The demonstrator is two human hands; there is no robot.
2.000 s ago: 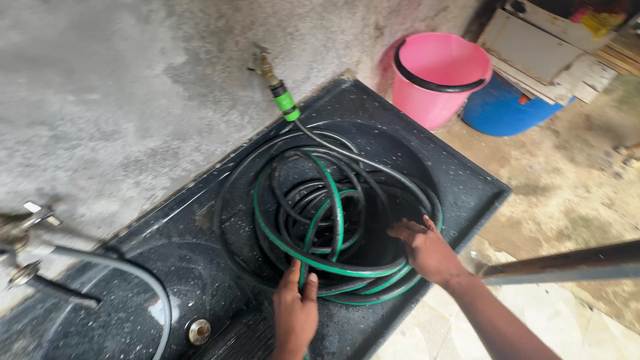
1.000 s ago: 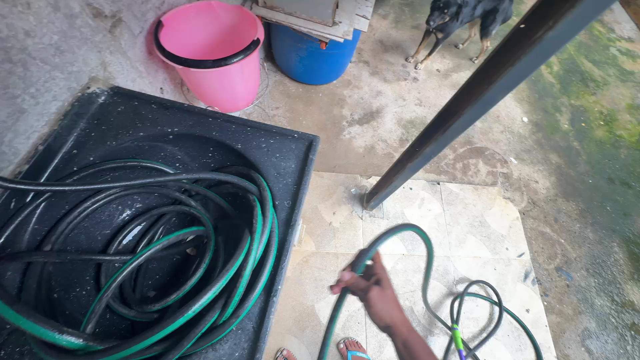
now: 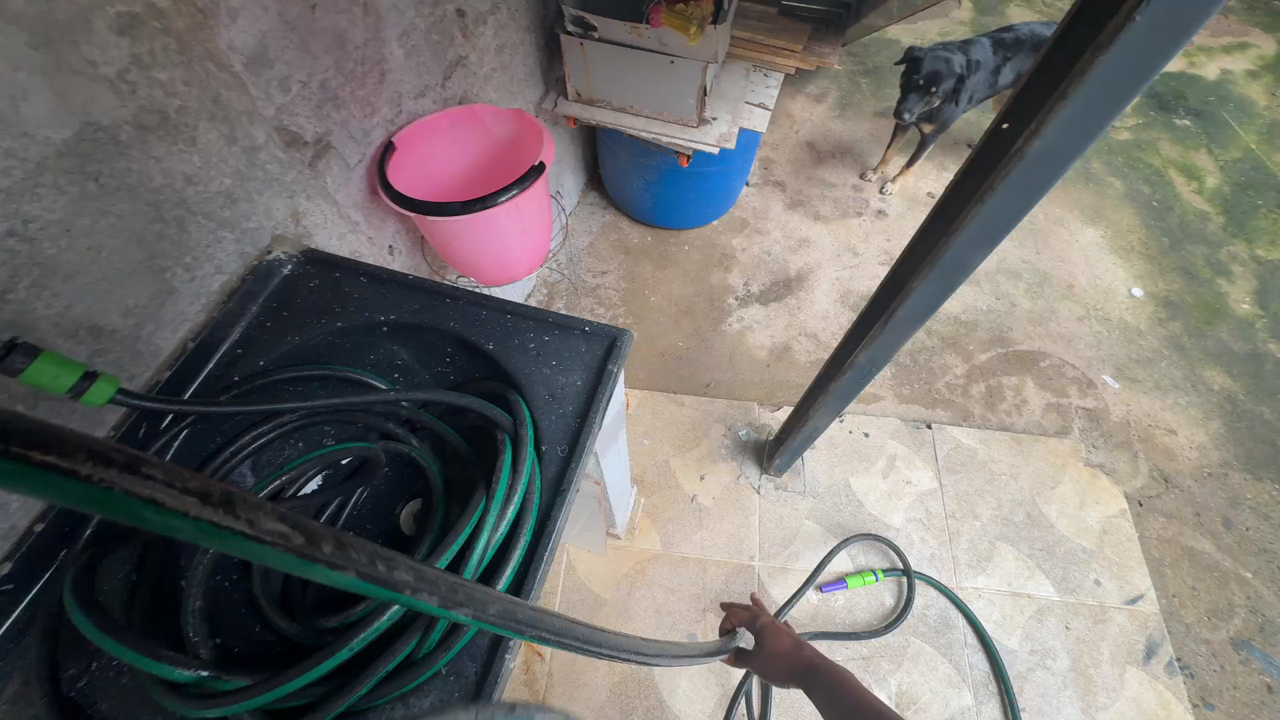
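My right hand grips a black and green garden hose low over the tiled floor, right of the sink. From that hand the hose runs left, close to the camera, across the view. More of the hose lies in loose coils in the black speckled sink. A green hose connector shows at the left edge, with hose leading from it to the coils. On the tiles, a green and purple spray nozzle is fitted to the hose end, beside a loop. My left hand is out of view.
A slanting metal post stands on the tiles. Behind the sink are a pink bucket with a black handle and a blue barrel under boards and a box. A black and tan dog stands beyond, partly behind the post.
Two seconds ago both hands were at the coils in the sink. The right hand now holds hose over the tiles, and the left hand has left the view. The view has swung right.
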